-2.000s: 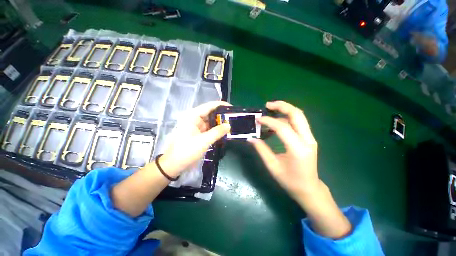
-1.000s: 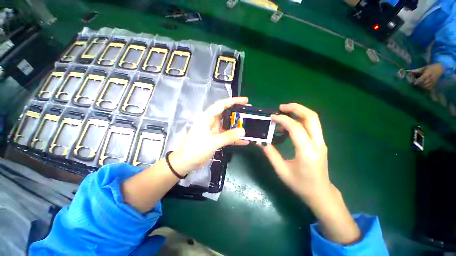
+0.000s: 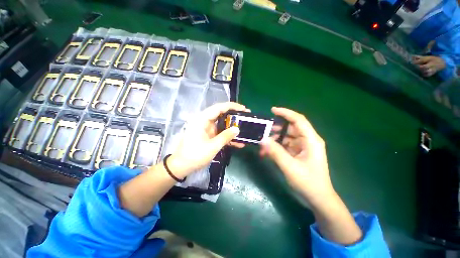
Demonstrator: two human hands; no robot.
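A partly assembled phone (image 3: 252, 129), black with a white-bordered dark screen and an orange flex piece at its left end, is held level above the green surface. My left hand (image 3: 207, 136) grips its left end, with the thumb on the front by the orange flex. My right hand (image 3: 300, 151) is at its right end, with thumb and fingers around the end and the lower right corner. A thin dark part shows between the right fingers; whether it belongs to the housing I cannot tell. The phone's back is hidden.
A black-edged parts tray (image 3: 221, 171) with rows of black-and-gold housings (image 3: 133, 97) lies at left. A loose phone (image 3: 426, 140) lies at far right by a black bin (image 3: 441, 194). Small pieces line the far rail (image 3: 323, 33). A person's hand (image 3: 428, 65) is at upper right.
The fingers of my right hand have shifted from the phone's top edge and screen to its right end. My left hand keeps its grip. The view has moved slightly.
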